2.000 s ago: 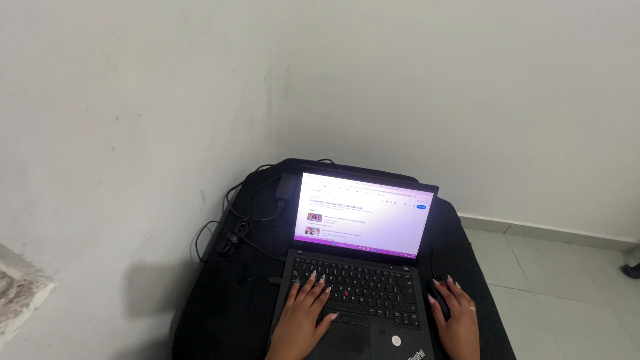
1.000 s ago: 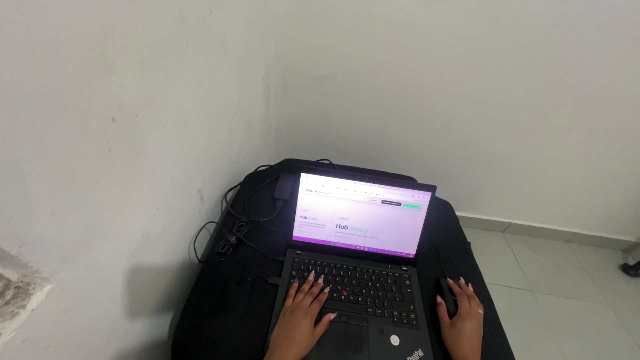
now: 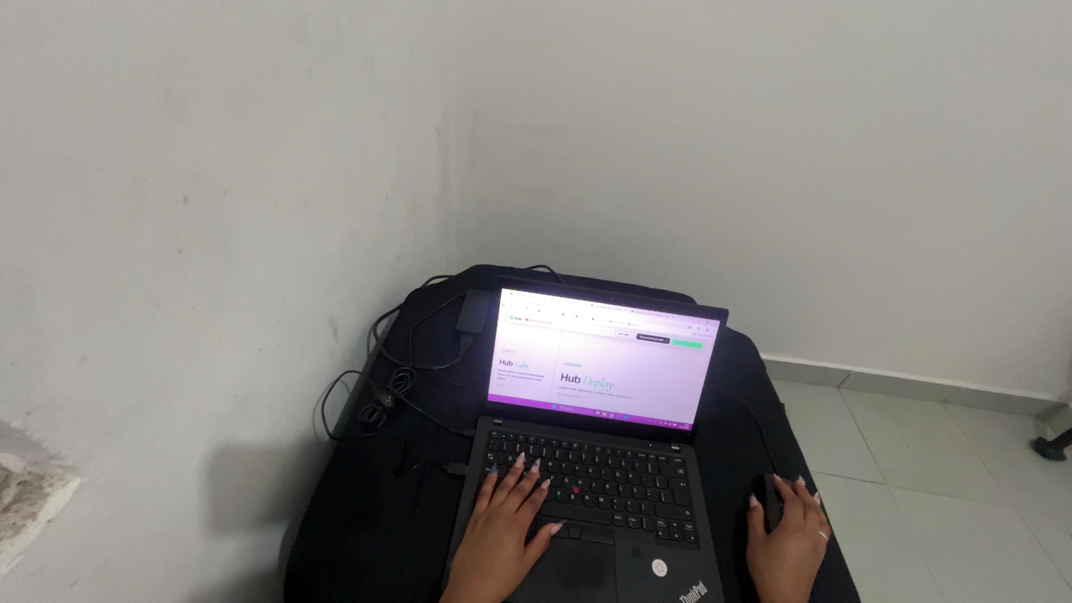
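An open black ThinkPad laptop (image 3: 586,553) rests on a black cloth-covered surface, its lit screen (image 3: 607,364) showing a web page with large headings. My left hand (image 3: 501,536) lies over the left part of the keyboard, fingers spread, holding nothing; its thumb is near the trackpad buttons. To the right of the laptop, my right hand (image 3: 787,536) is wrapped over a black corded mouse (image 3: 772,502), which is partly hidden under the fingers. A ring shows on one finger of that hand.
A black power adapter (image 3: 475,311) and coiled cables (image 3: 394,394) lie left of the laptop on the black cloth (image 3: 360,511). Pale walls meet behind it. Damaged plaster (image 3: 33,502) shows at lower left. At right are floor tiles (image 3: 946,486) and a dark furniture foot (image 3: 1050,445).
The screen has gone from a page with a list and small pictures to one with large headings. My right hand has shifted slightly right with the mouse. My left hand stays over the keyboard.
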